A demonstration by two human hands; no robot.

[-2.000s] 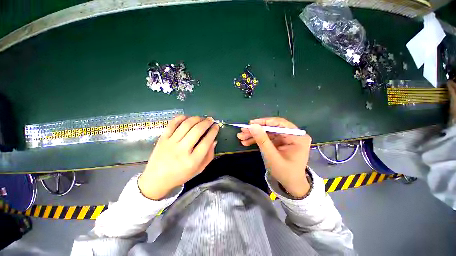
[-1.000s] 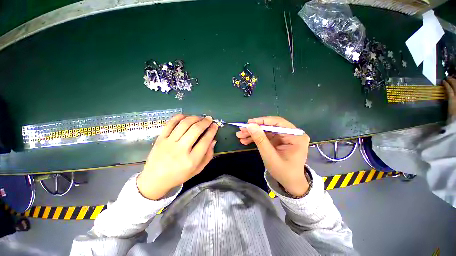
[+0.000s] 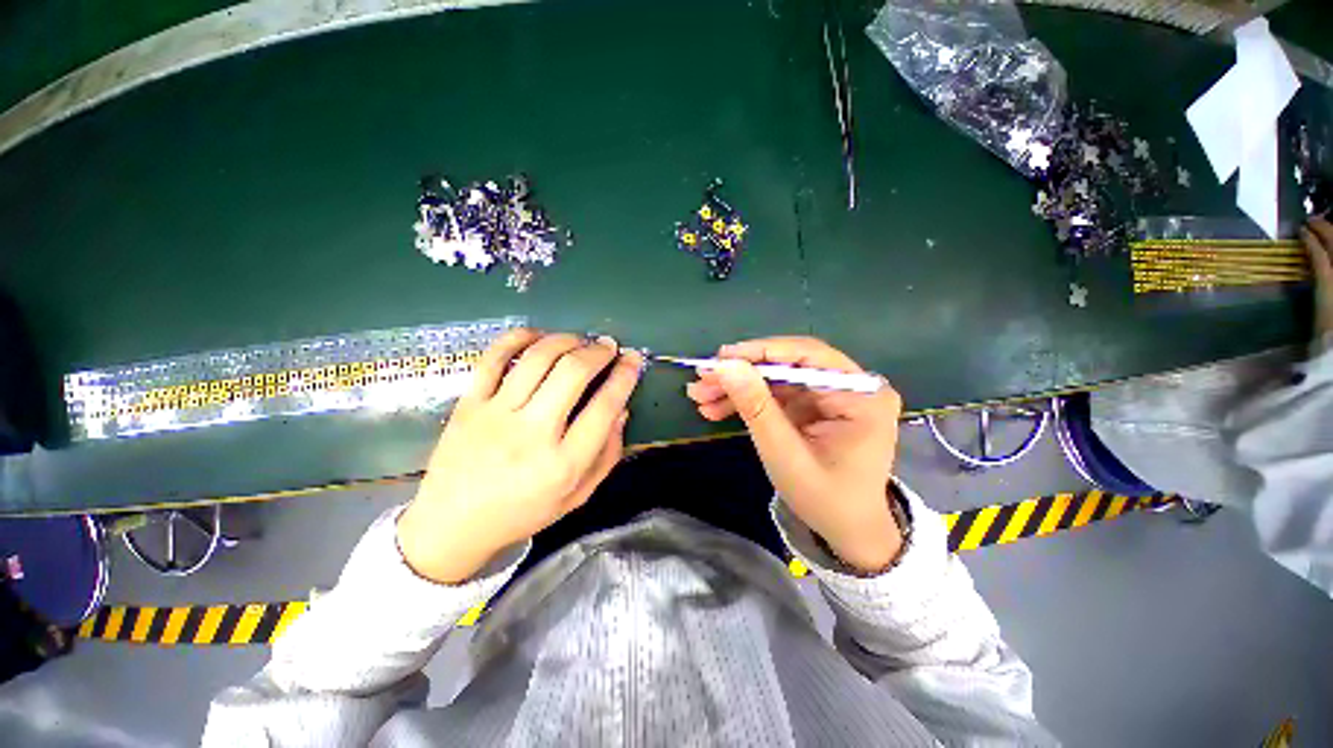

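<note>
My right hand [image 3: 813, 424] holds a slim white pen-like tool [image 3: 819, 377], its dark thin tip pointing left at my left fingertips. My left hand [image 3: 534, 439] lies palm down at the bench's near edge, its fingertips on a tiny flex circuit part [image 3: 632, 352], mostly hidden by the fingers. A clear strip [image 3: 293, 380] with rows of yellow pieces lies left of my left hand, its right end by my fingers. A loose pile of dark and silvery parts [image 3: 485, 231] lies beyond my left hand. A smaller pile with yellow spots [image 3: 712, 234] lies right of it.
Thin metal tweezers [image 3: 842, 117] lie far centre-right. A clear plastic bag [image 3: 972, 81] and a spilled pile of parts [image 3: 1094, 183] are upper right. A white sheet [image 3: 1243, 124], a yellow strip [image 3: 1216, 265] and another person's sleeve [image 3: 1286, 439] are at the right.
Both hands hold nearly the same pose, the tool tip staying at my left fingertips. The small part there shows less than before. The other person's hand has come into view at the right edge.
</note>
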